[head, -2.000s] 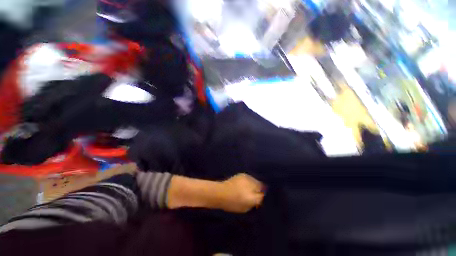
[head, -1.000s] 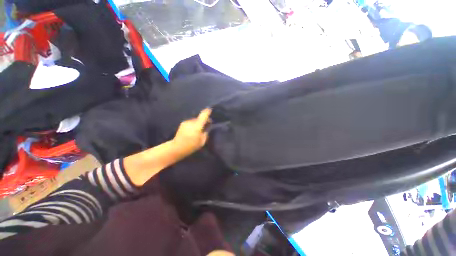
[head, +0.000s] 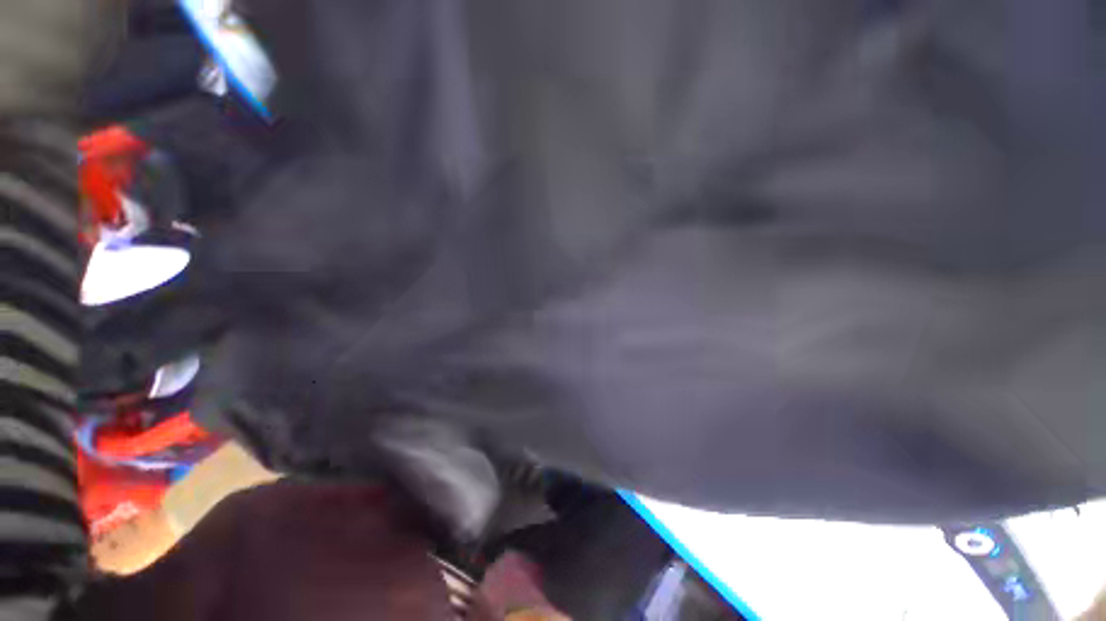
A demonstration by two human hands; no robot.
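Observation:
The black garment (head: 752, 303) fills most of the view, blurred and raised close to the camera. It hangs in broad folds, with a curved lower edge above the white table. My left hand is not in view. A striped sleeve (head: 39, 364) stands upright along the left edge, and its hand is beyond the picture. My right hand cannot be made out. Only a small skin-toned patch shows in the bottom right corner, too little to name.
Red basket (head: 121, 497) at left, partly behind the sleeve and dark cloth. A white rounded piece (head: 134, 272) lies by it. Cardboard (head: 212, 500) is below. The white table (head: 788, 564) and a dark control panel (head: 988, 560) show at lower right.
The garment has risen and spread across the view, hiding the upper table. My left hand has left the picture, and the striped sleeve is now upright at the left edge.

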